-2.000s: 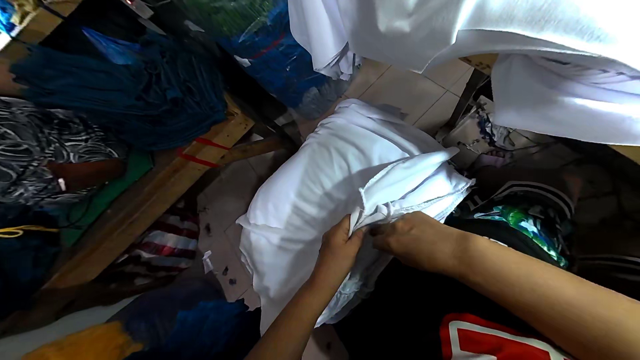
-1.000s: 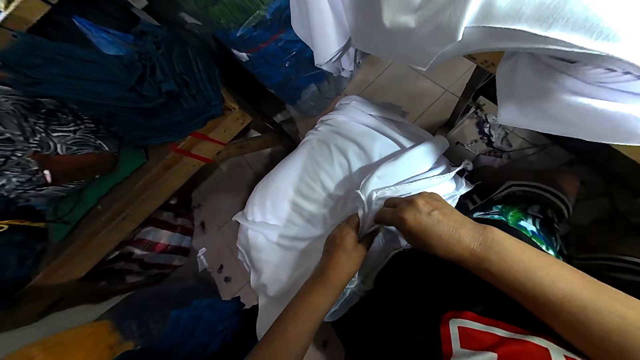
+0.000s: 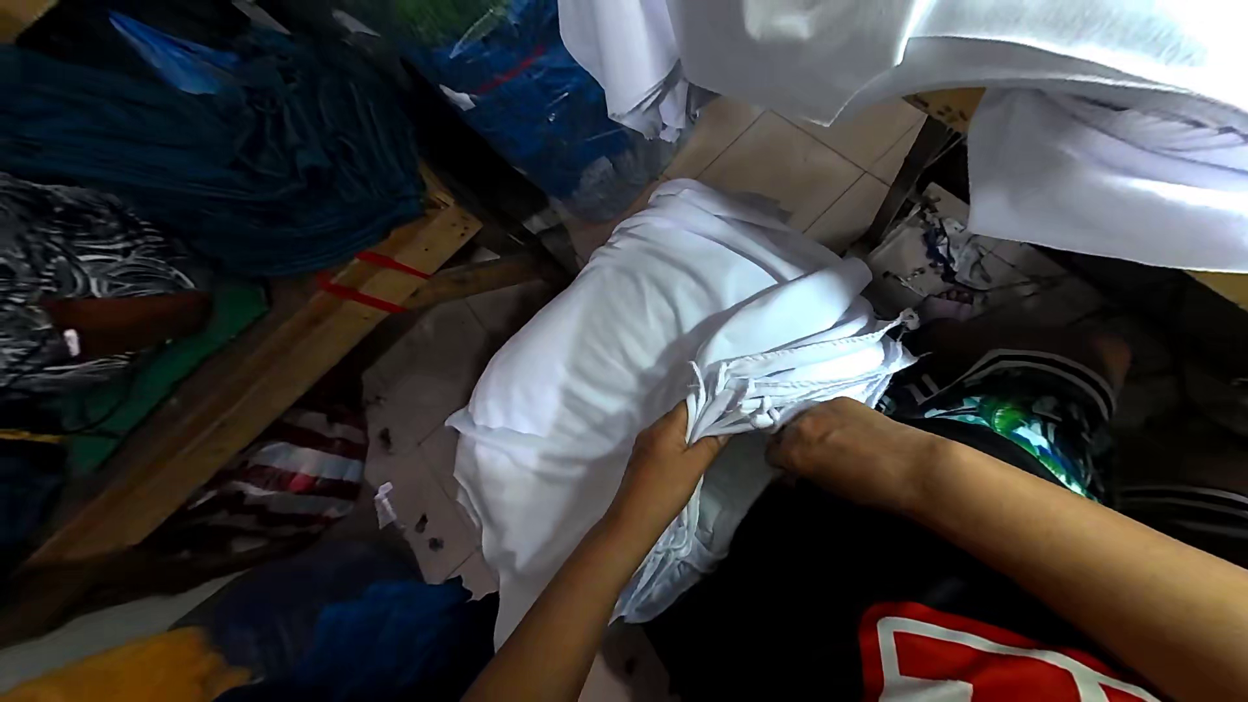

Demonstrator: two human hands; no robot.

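A large heap of white fabric pieces [image 3: 604, 341] lies in front of me, over my lap or just beside it. My left hand [image 3: 673, 458] grips the gathered edges of several layers, thumb on top, with stitched hems and loose threads bunched above it. Close on its right, my right hand [image 3: 838, 448] is curled at the underside of the same bunched edges; its fingertips are hidden, so whether it pinches the cloth does not show. Part of the fabric hangs below my left wrist.
More white cloth [image 3: 1053, 175] hangs over a table edge at the upper right. A wooden beam [image 3: 292, 341] with red straps runs along the left, beside dark teal cloth [image 3: 292, 166]. Blue plastic wrapping [image 3: 546, 117] stands at the back. Another person's arm [image 3: 127, 327] is at the left.
The edges of the white layers are now bunched together above my left hand. My right hand has moved down, from on top of the cloth edge to below it.
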